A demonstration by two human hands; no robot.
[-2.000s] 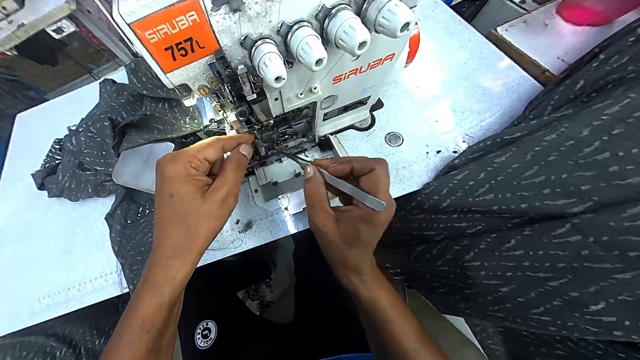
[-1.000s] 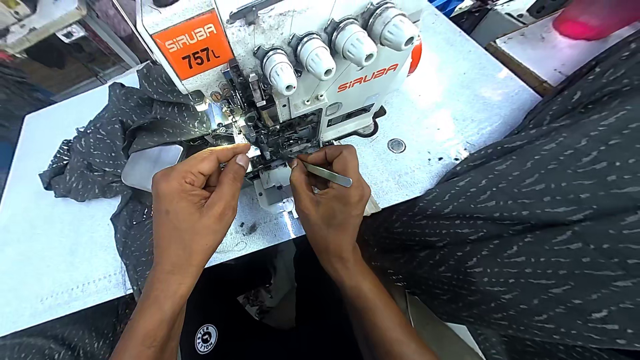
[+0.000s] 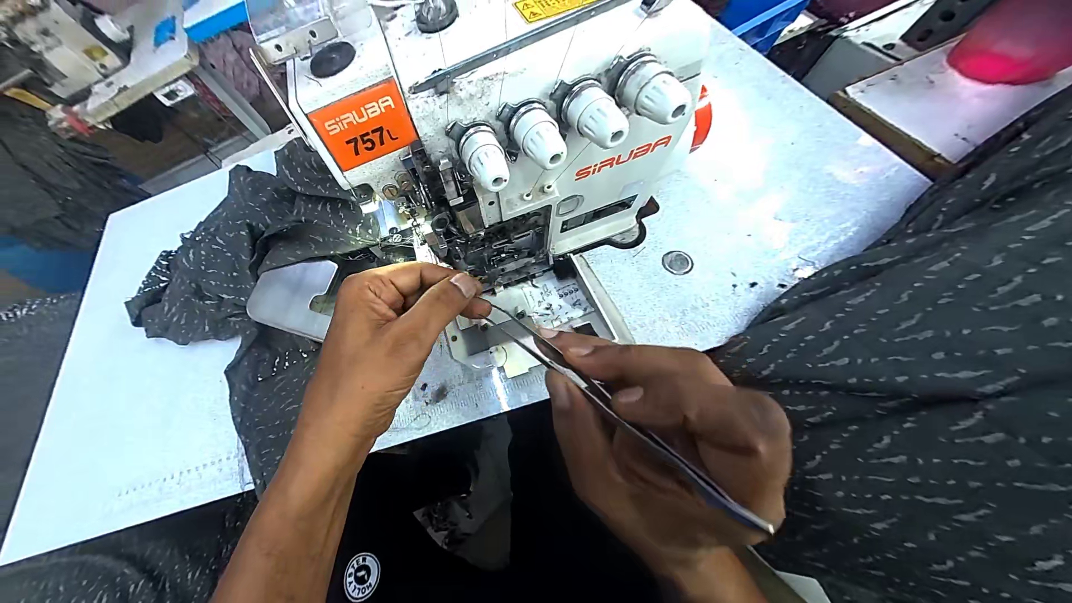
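A white Siruba overlock sewing machine [image 3: 519,126] stands in front of me, its front cover lowered and its looper area [image 3: 511,247] exposed. My right hand [image 3: 678,435] holds metal tweezers [image 3: 636,427], whose tips point up and left to the fingertips of my left hand [image 3: 377,343]. The thumb and index finger of my left hand are pinched together just in front of the looper area; whether a thread is between them is too small to tell. Dark patterned fabric [image 3: 251,243] lies bunched left of the needle area and around the metal plate [image 3: 293,293].
The white table [image 3: 151,394] carries the machine. More dark patterned fabric [image 3: 921,402] hangs along the right side. Several tension dials [image 3: 536,138] line the machine's front. A side table with a pink object [image 3: 1013,46] stands at upper right, another machine [image 3: 75,50] at upper left.
My right hand has drawn back from the looper area toward me and to the right, the tweezers now showing along their length. My left hand has come slightly away from the needle area.
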